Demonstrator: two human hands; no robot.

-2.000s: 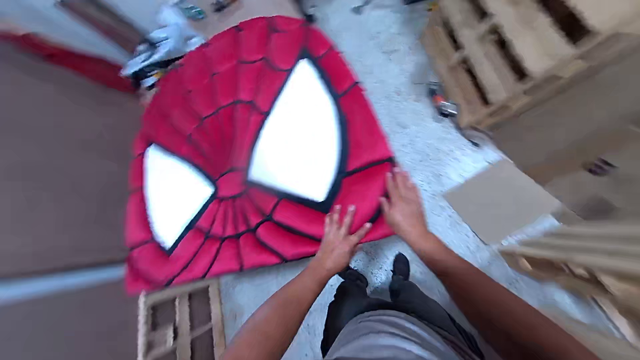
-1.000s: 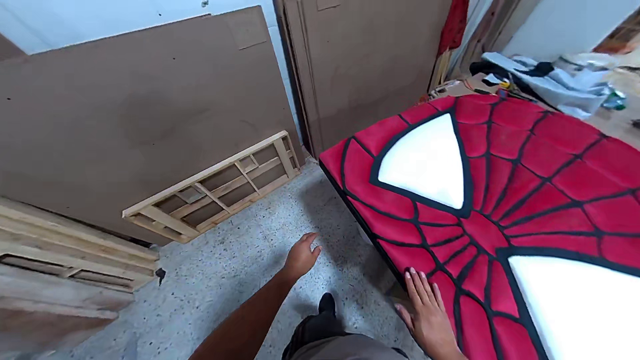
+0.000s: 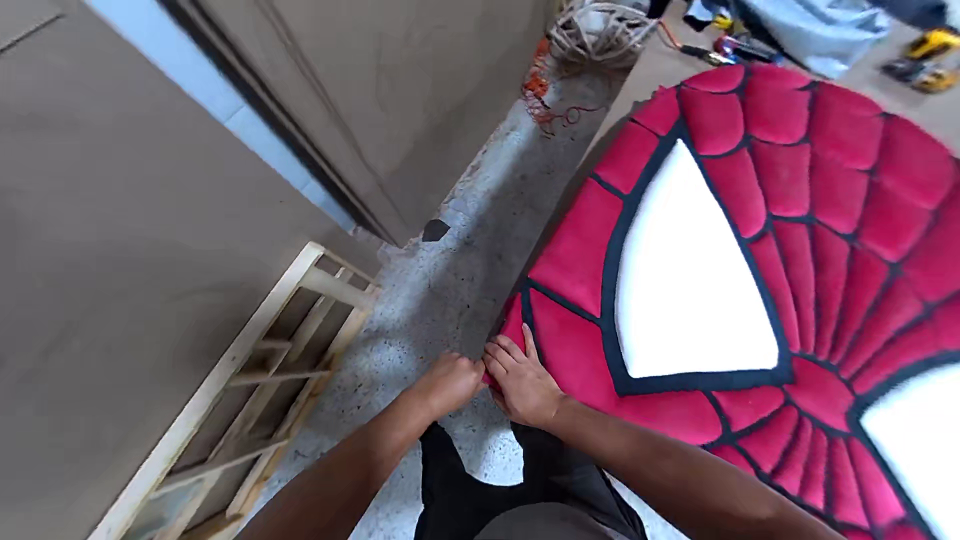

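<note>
A large padded red panel [image 3: 667, 416] with black web lines and two white eye shapes lies on a table at the right. My right hand [image 3: 523, 381] rests on its near left corner, fingers bent over the edge and thumb up on the red fabric. Right beside it, my left hand [image 3: 450, 382] is closed at the same corner, seemingly pinching the edge; what lies between its fingers is hidden.
A wooden frame [image 3: 247, 375] leans on a brown board [image 3: 135, 247] at the left. Coiled rope [image 3: 600, 34] and an orange cord [image 3: 536, 86] lie beyond. Grey cloth [image 3: 817, 30], a yellow power drill [image 3: 930, 60] and small tools sit on the table.
The view has swung far. My left hand, off the panel one second ago, is now at its corner beside my right hand, and it has closed. My right hand now bends over the edge.
</note>
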